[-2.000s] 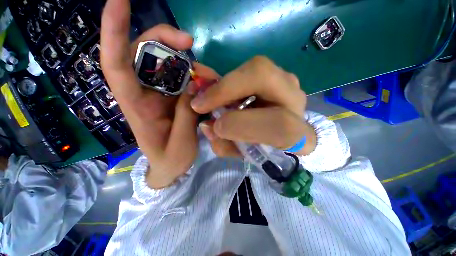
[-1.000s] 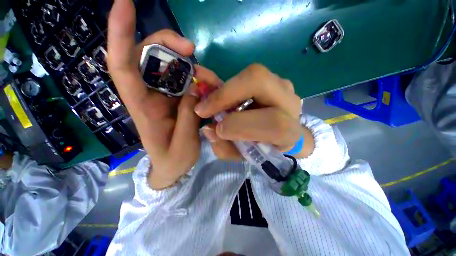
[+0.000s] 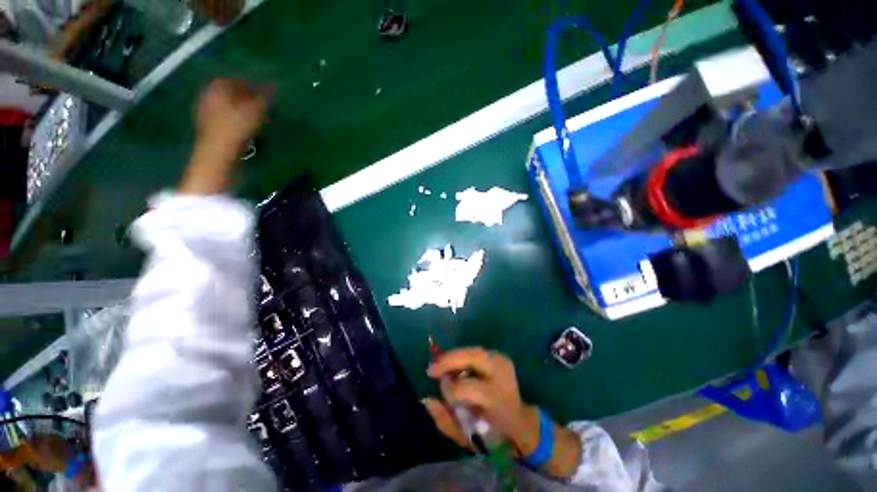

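Observation:
My left hand (image 3: pixel 231 113) is small and blurred at the end of my outstretched sleeve, over the green surface at the upper left. I cannot tell whether it holds anything. My right hand (image 3: pixel 486 392) holds the glue syringe (image 3: pixel 468 421) at the lower middle, its red tip pointing up and away from me. The glossy black blister tray (image 3: pixel 332 332) lies between my arms, with watch cases in its left pockets, partly under my left sleeve. A silver-rimmed spare watch case (image 3: pixel 571 347) lies on the green mat right of my right hand.
Crumpled white wipes (image 3: pixel 442 281) lie beyond my right hand. A blue and white box (image 3: pixel 615 250) with black equipment and blue tubes stands at the right. A pale ledge (image 3: pixel 433 154) crosses the bench. Another watch case (image 3: pixel 391 24) lies at the far top.
The view has swung. My left hand has moved from beside the syringe to far forward and left; the watch case it held is no longer visible in it. The syringe tip now points over the mat.

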